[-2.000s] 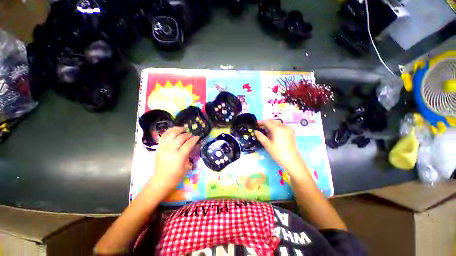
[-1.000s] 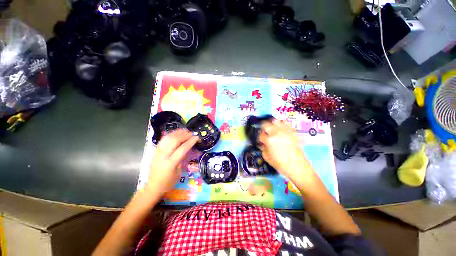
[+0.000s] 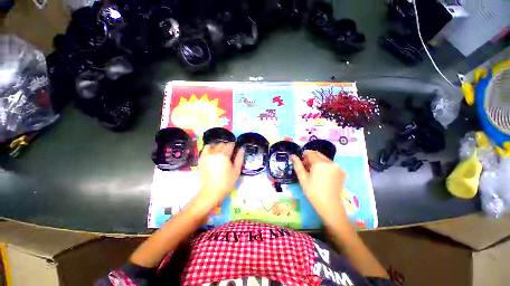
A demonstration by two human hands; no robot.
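Several glossy black housings stand in a row across the cartoon-printed mat. The leftmost housing stands free of my hands. My left hand is on the second housing, its fingers covering the lower part, with a fingertip beside the middle housing. My right hand is on the rightmost housing, its thumb at the edge of the fourth housing. A small dark piece shows just below the fourth housing.
Red and dark wired parts lie at the mat's upper right. Small black fittings, a yellow squeeze bottle and a fan are at right. A black housing heap and plastic bag are at upper left.
The housings that were clustered in two levels now stand in one row. Both hands have moved with them, my left hand rightward to the second housing, my right hand to the rightmost.
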